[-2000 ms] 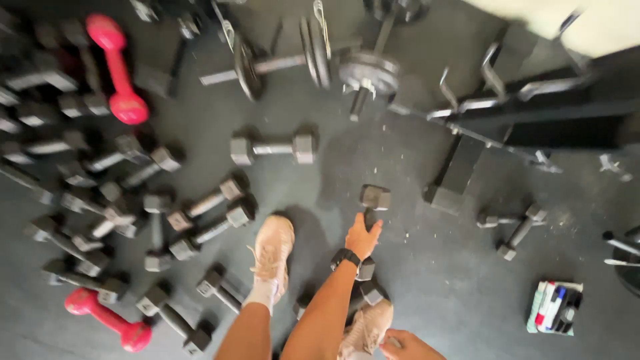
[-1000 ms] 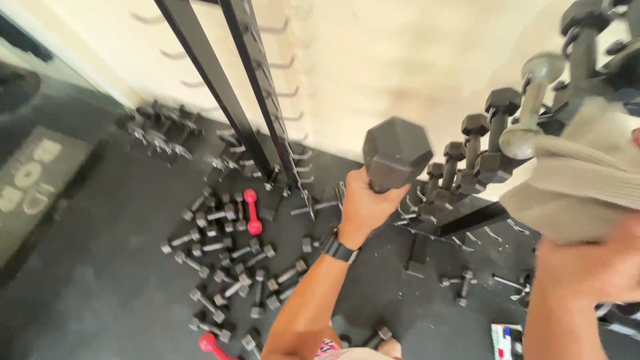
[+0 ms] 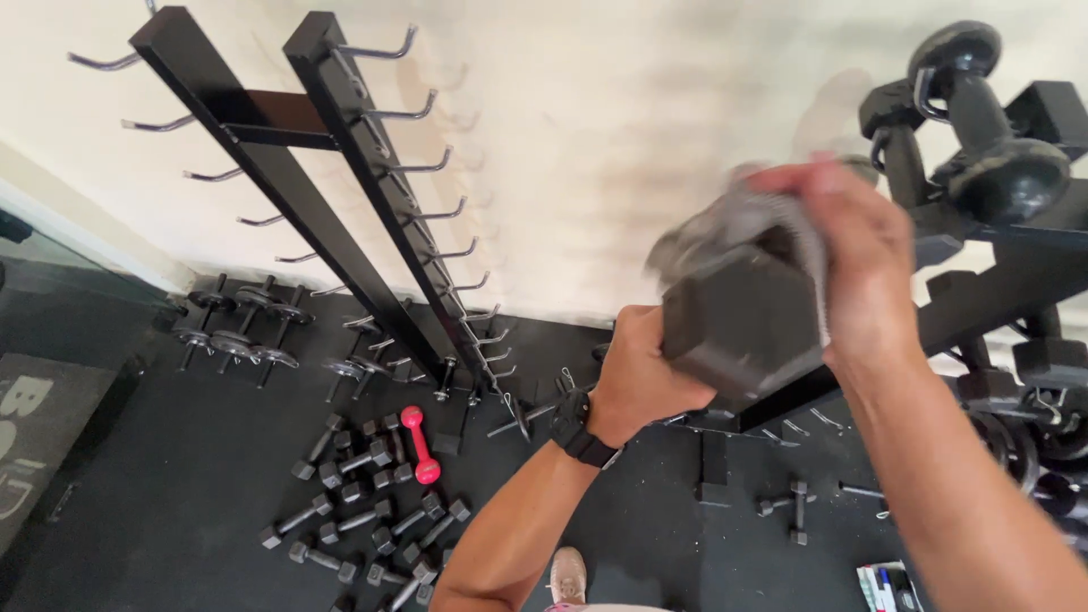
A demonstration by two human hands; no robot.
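Held up before the pale wall, a black hex dumbbell [image 3: 744, 319] has one hexagonal end toward me. My left hand [image 3: 650, 365], with a black watch on its wrist, grips the dumbbell's handle from the lower left; the handle itself is mostly hidden. My right hand [image 3: 863, 246], blurred, presses a grey cloth [image 3: 722, 221] around the upper and right sides of the dumbbell's head.
A black upright rack [image 3: 374, 170] with metal hooks stands left. Many hex dumbbells [image 3: 353, 463] and a pink dumbbell [image 3: 419, 444] lie on the dark floor. A dumbbell rack [image 3: 977, 297] holds dumbbells at right. Markers [image 3: 888, 586] lie lower right.
The view has lifted from floor to wall. My left hand took a dumbbell up from the floor. The cloth in my right hand has come from the far right onto the dumbbell.
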